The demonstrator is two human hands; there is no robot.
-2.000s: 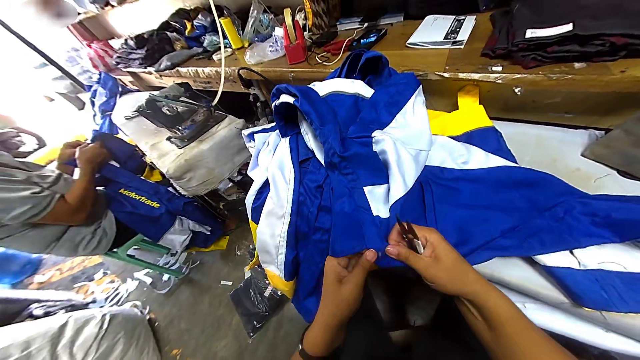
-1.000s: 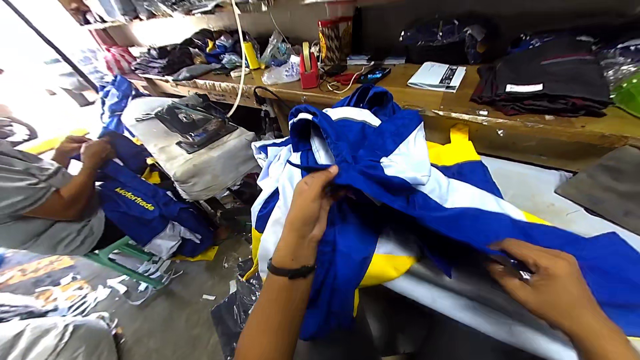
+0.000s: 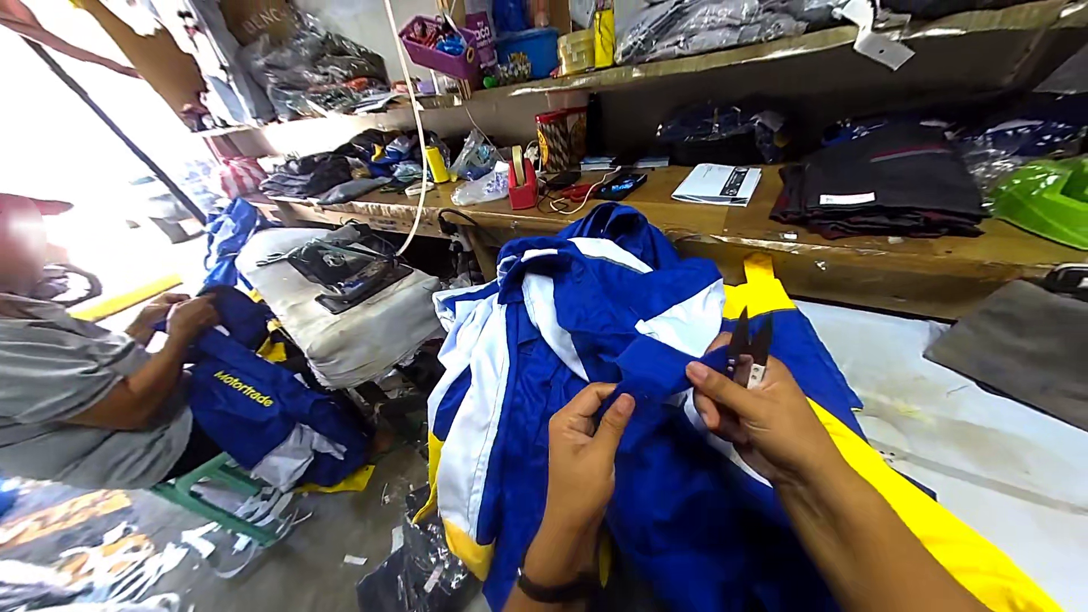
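A blue, white and yellow garment [image 3: 569, 331] lies heaped in front of me against the edge of a wooden shelf. My left hand [image 3: 586, 442] pinches a blue fabric edge of it between thumb and fingers. Close by on the right, my right hand [image 3: 748, 408] grips the same blue edge with thumb and fingertips while also holding small thread snips [image 3: 750, 348], whose dark blades point up and stand apart. The lower part of the garment hangs beneath my hands, in shadow.
A wooden shelf [image 3: 731, 229] holds a red tape dispenser [image 3: 522, 183], a booklet [image 3: 716, 184] and folded dark garments [image 3: 880, 183]. Left of me stands a padded white board [image 3: 340, 314] with dark cloth on it. A person in a grey shirt [image 3: 76, 391] sits handling another blue garment.
My hands have come together on a blue edge; one second ago they were far apart on the garment. The snips now point up. The view has tilted up, showing an upper shelf.
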